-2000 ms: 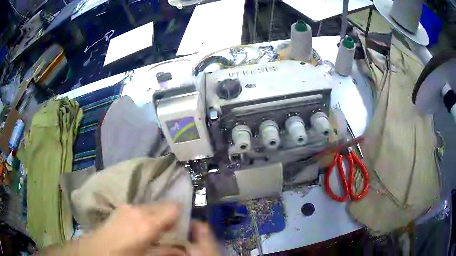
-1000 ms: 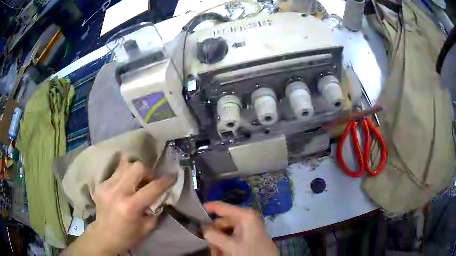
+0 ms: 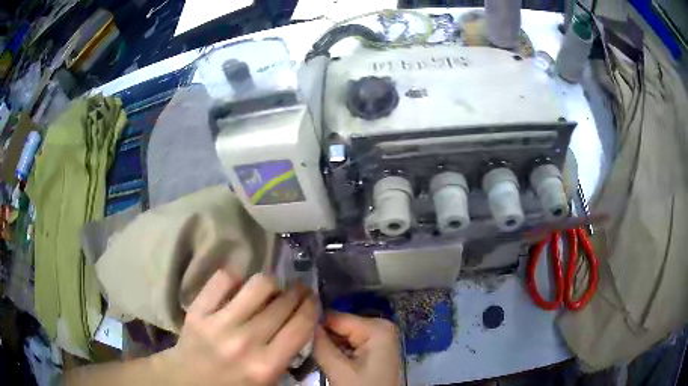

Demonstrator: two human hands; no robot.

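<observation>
The taupe cloth [image 3: 177, 252] lies bunched left of the needle area [image 3: 300, 256] of the overlock machine [image 3: 453, 98]. My left hand [image 3: 245, 328] has its fingers curled on the cloth's near edge, just in front of the needle area. My right hand [image 3: 360, 348] is close beside it, thumb and fingers pinched together at the cloth edge. The fingertips and the piece between my hands are partly hidden and blurred.
Red-handled scissors [image 3: 562, 270] lie right of the machine, beside draped beige fabric [image 3: 641, 219]. An olive-green pile [image 3: 64, 226] lies at the far left, next to striped cloth [image 3: 128, 177]. A blue patch with trimmings [image 3: 428, 323] is at the front edge. Thread cones [image 3: 575, 47] stand behind.
The view has shifted, so the machine sits further right and lower than a second ago. My hands have come closer together near the needle area. The dark thing between them then no longer shows clearly.
</observation>
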